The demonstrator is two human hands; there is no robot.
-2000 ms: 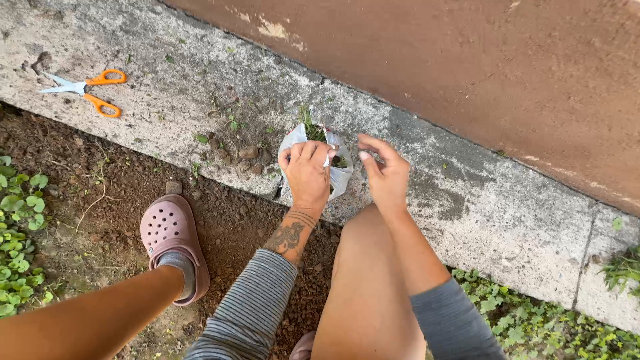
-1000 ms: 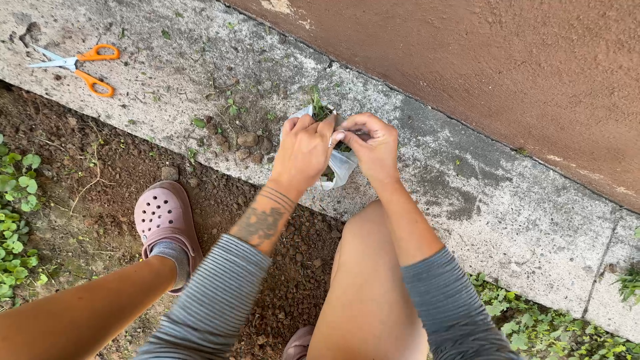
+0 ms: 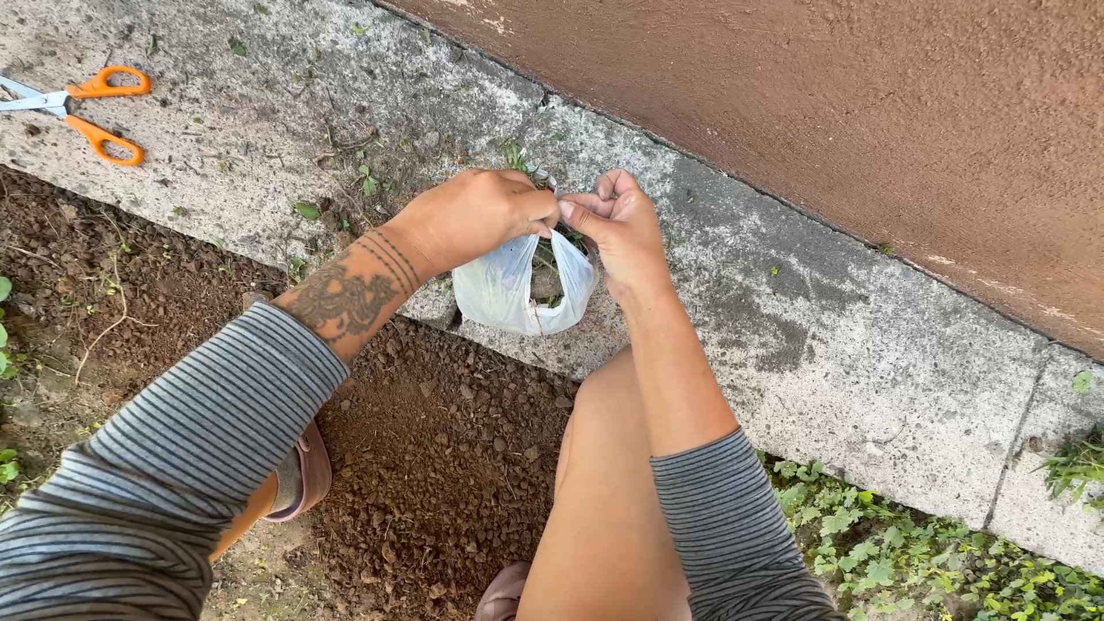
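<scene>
A thin white plastic bag [image 3: 496,289] with green plant cuttings and soil-coloured debris inside stands on the concrete ledge. My left hand [image 3: 483,211] grips the gathered upper edge of the bag, its fingers curled over it. Close against it, at the bag's top, my right hand [image 3: 617,224] pinches a part of the bag between thumb and forefinger; the pinched bit is mostly hidden. Between the hands and the bag's lower rim, an opening shows the contents. Orange-handled scissors [image 3: 65,103] lie spread on the ledge at the far left, away from both hands.
The concrete ledge [image 3: 906,371] runs diagonally along a brown wall [image 3: 819,103]. Loose brown soil [image 3: 431,466] lies below it, near my knee and pink clogs [image 3: 315,474]. Low green plants [image 3: 888,552] grow at the lower right, and a grass tuft [image 3: 1078,466] at the right edge.
My hands have come together at the top of the bag; two seconds ago they were apart. More of the bag's side shows below them now. The view has shifted closer.
</scene>
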